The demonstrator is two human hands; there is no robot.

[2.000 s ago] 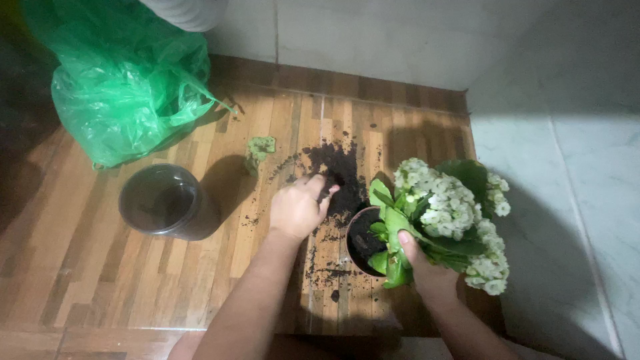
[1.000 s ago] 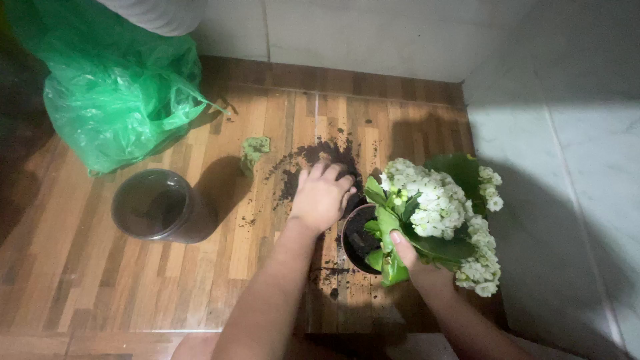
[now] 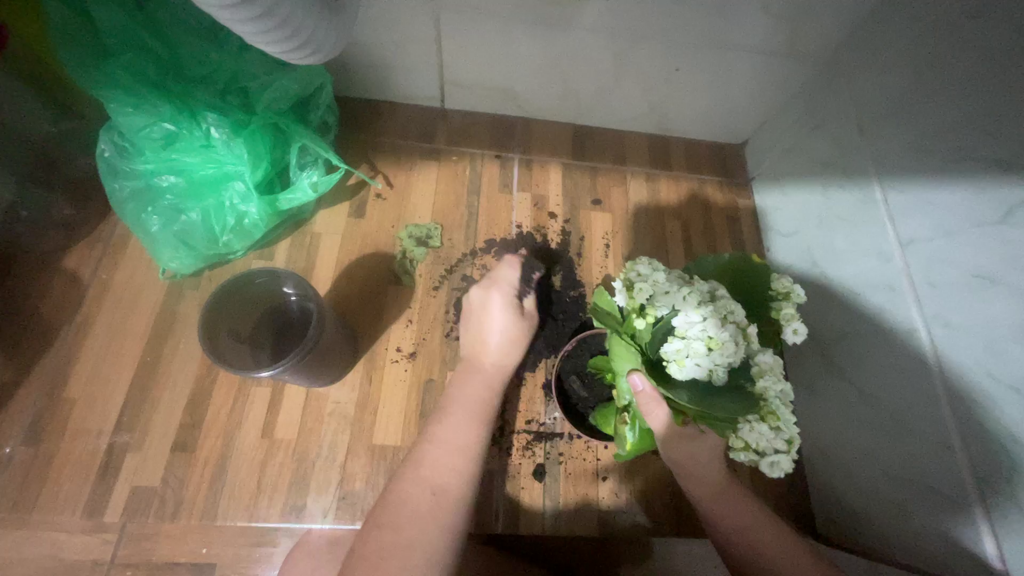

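Observation:
Dark loose soil (image 3: 560,304) lies spilled on the wood-patterned surface. My left hand (image 3: 500,312) is at the soil's left part, fingers curled around a dark clump at the fingertips. On the right, a flowering plant with white blooms (image 3: 708,332) and broad green leaves leans out of a small brown pot (image 3: 572,400) with dark soil inside. My right hand (image 3: 680,424) holds the plant by its leaves, thumb on top; its other fingers are hidden under the foliage.
A dark translucent plastic pot (image 3: 316,336) stands left of my left hand. Behind it lies a green plastic bag (image 3: 216,176). A crumpled greenish scrap (image 3: 416,244) lies near the soil. Tiled walls (image 3: 592,64) border the back and right.
My left hand has gone from spread over the soil to curled fingers, slightly left of its place one second ago. My right hand keeps its hold on the plant.

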